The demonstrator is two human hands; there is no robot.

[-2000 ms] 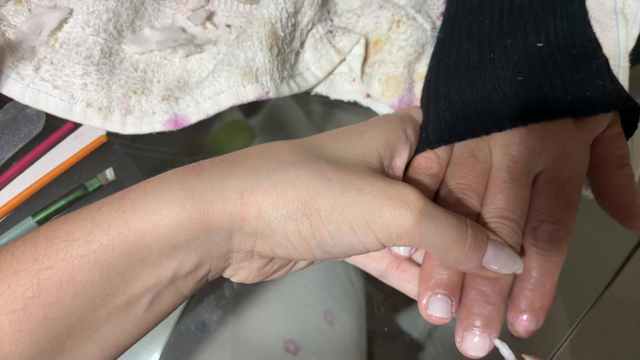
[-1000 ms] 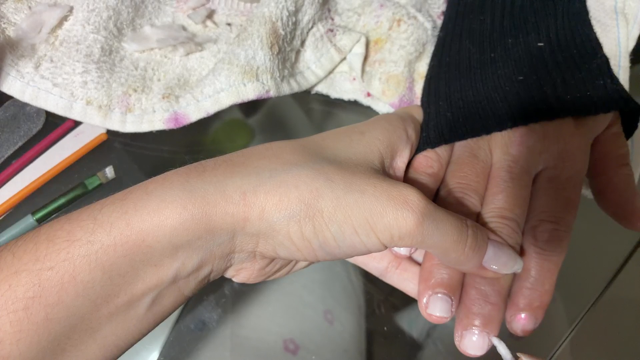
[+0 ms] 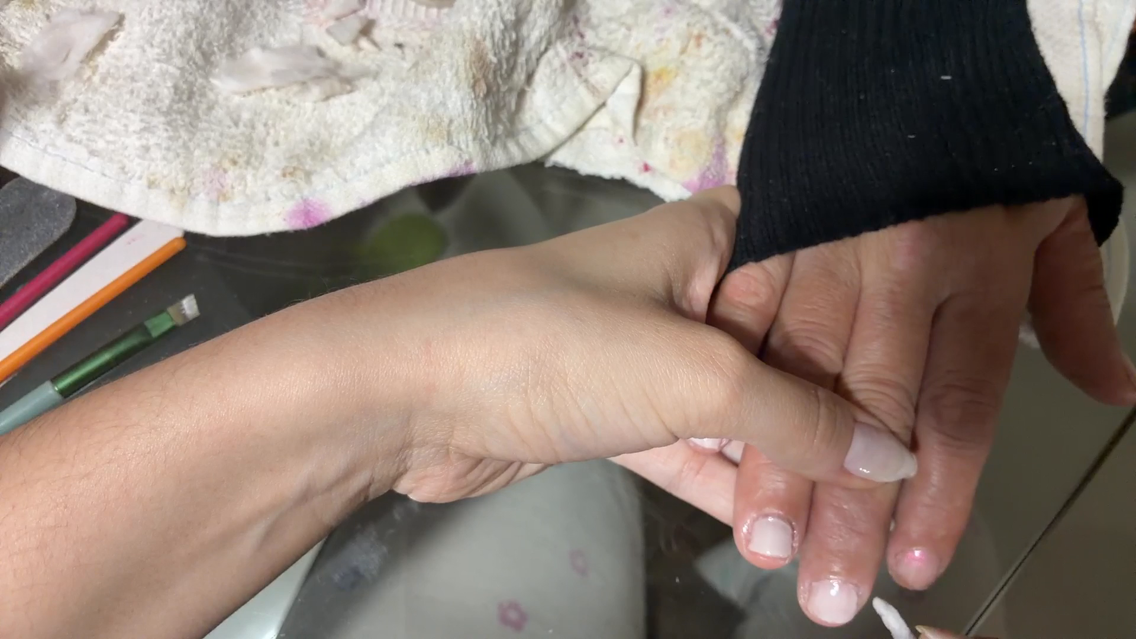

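Observation:
My left hand (image 3: 603,355) is shut on the fingers of another person's hand (image 3: 896,328), its thumb lying across them and its other fingers underneath. That person wears a black ribbed sleeve (image 3: 896,124), and the nails bear a pale, glossy coat. Of my right hand (image 3: 942,633) only a fingertip shows at the bottom edge. It is beside a thin stick with a white cotton tip (image 3: 891,618), close to the middle fingernail; how it holds the stick is out of view.
A stained white towel (image 3: 426,98) with cotton scraps (image 3: 284,69) lies across the top of a glass table (image 3: 266,266). At the left are a dark nail file (image 3: 34,222), a pink stick (image 3: 67,266), an orange stick (image 3: 93,306) and a green-handled flat brush (image 3: 106,359).
The cotton tip has shifted slightly beside the middle fingernail. My left hand and the other person's hand have stayed in place.

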